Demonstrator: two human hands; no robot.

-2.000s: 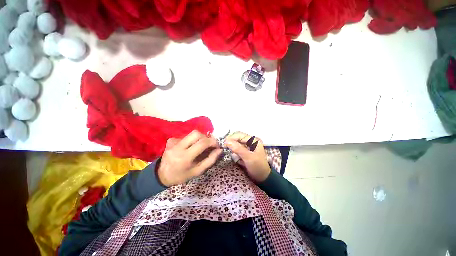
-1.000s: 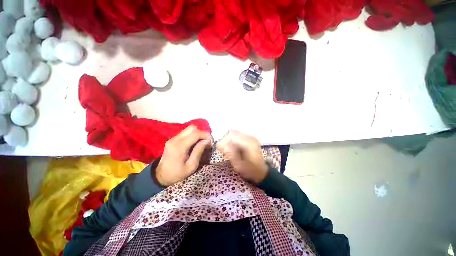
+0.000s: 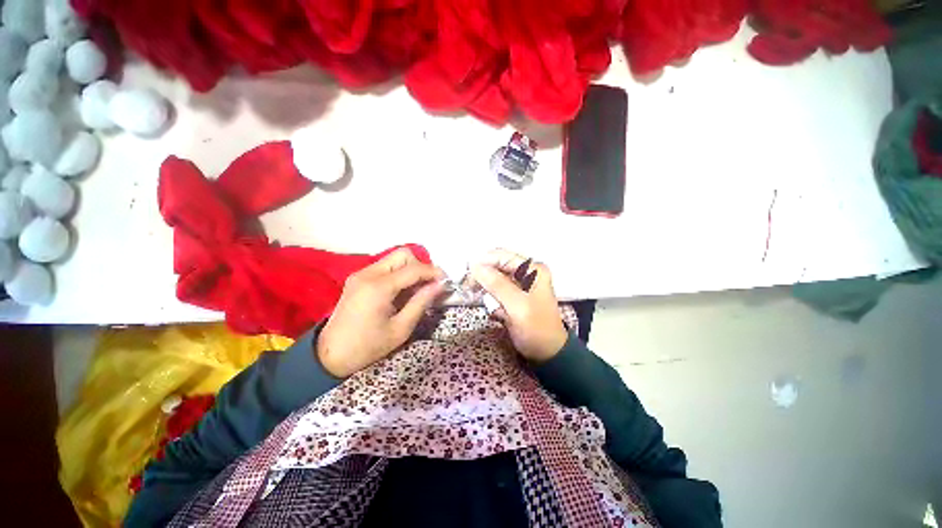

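The red plush piece lies at the table's front edge, its narrow end reaching my left fingertips. One end carries a white pom-pom. My left hand is pinched at a thin pale thread above the apron, just beyond that red tip. My right hand faces it a short way to the right, fingertips also pinched at the pale strand. A small dark tool, possibly snips, sticks up from between my right fingers. A needle cannot be made out.
A heap of red plush pieces spans the far side. Loose white pom-poms lie at the left. A smartphone and small metallic gadget lie mid-table. A red thread lies at right. A yellow sack is below left.
My right hand moved, blurred, one second ago and is now steady, with the dark tool visible again. My left hand stays near the red tip. The view has shifted slightly.
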